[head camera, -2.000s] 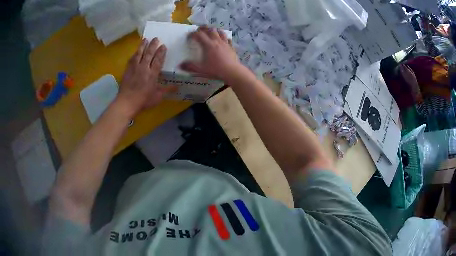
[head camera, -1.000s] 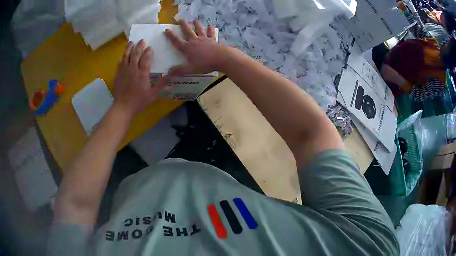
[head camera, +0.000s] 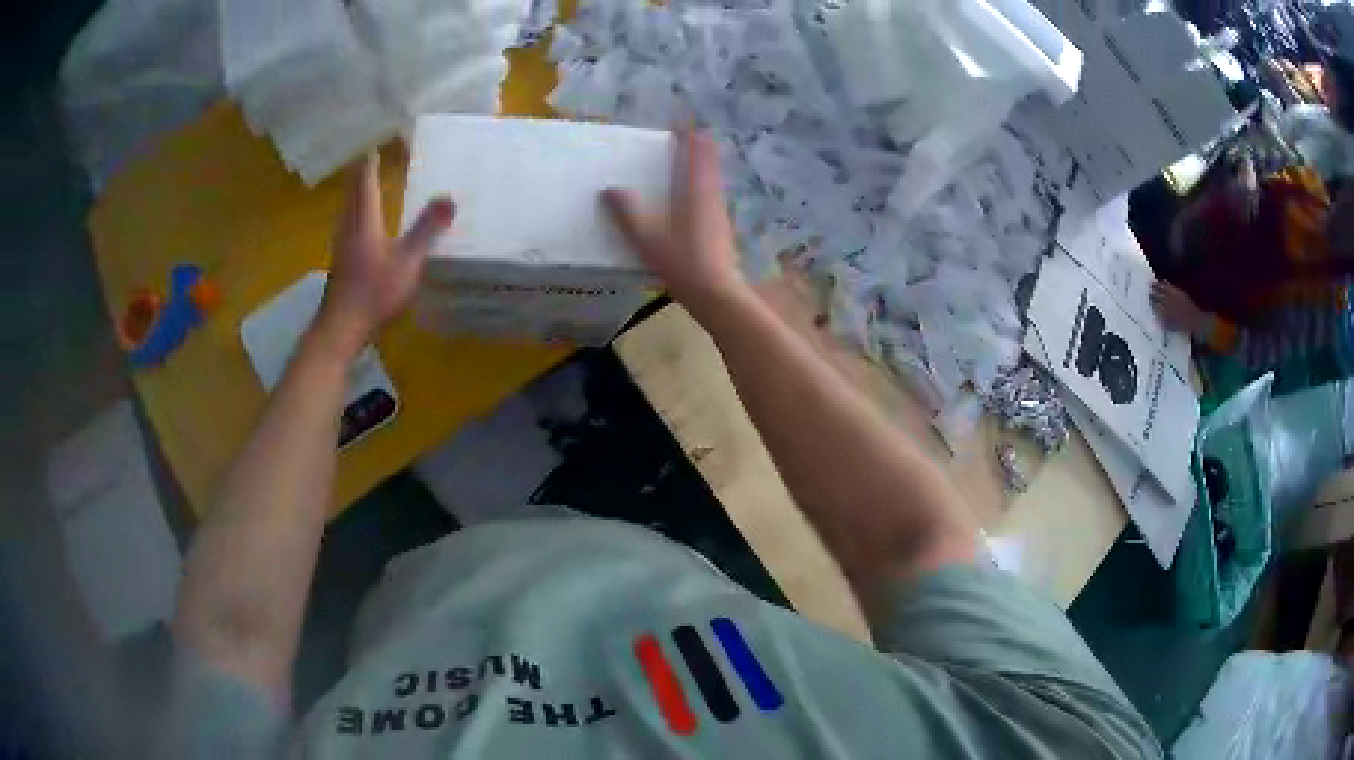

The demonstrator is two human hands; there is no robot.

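Note:
A white retail box (head camera: 542, 201) sits closed on the yellow table, its plain top up and its printed side facing me. My left hand (head camera: 371, 260) is at the box's left side, fingers upright and thumb at the top edge. My right hand (head camera: 680, 230) is at its right side, thumb over the top. Both hands clasp the box between them; both are slightly blurred. A digital scale (head camera: 305, 334) lies to the left, partly under my left forearm, its dark display showing.
Blue and orange tape item (head camera: 175, 315) at the yellow table's (head camera: 223, 223) left. Foam trays (head camera: 319, 74) at the back. Heap of small packets (head camera: 861, 193) on the right, then printed box blanks (head camera: 1106, 356), a green basket (head camera: 1225, 520) and a person's hand (head camera: 1184, 312).
My hands have moved off the box top to its two sides. The box top shows wider and uncovered. The scale's display has come into view beside my forearm.

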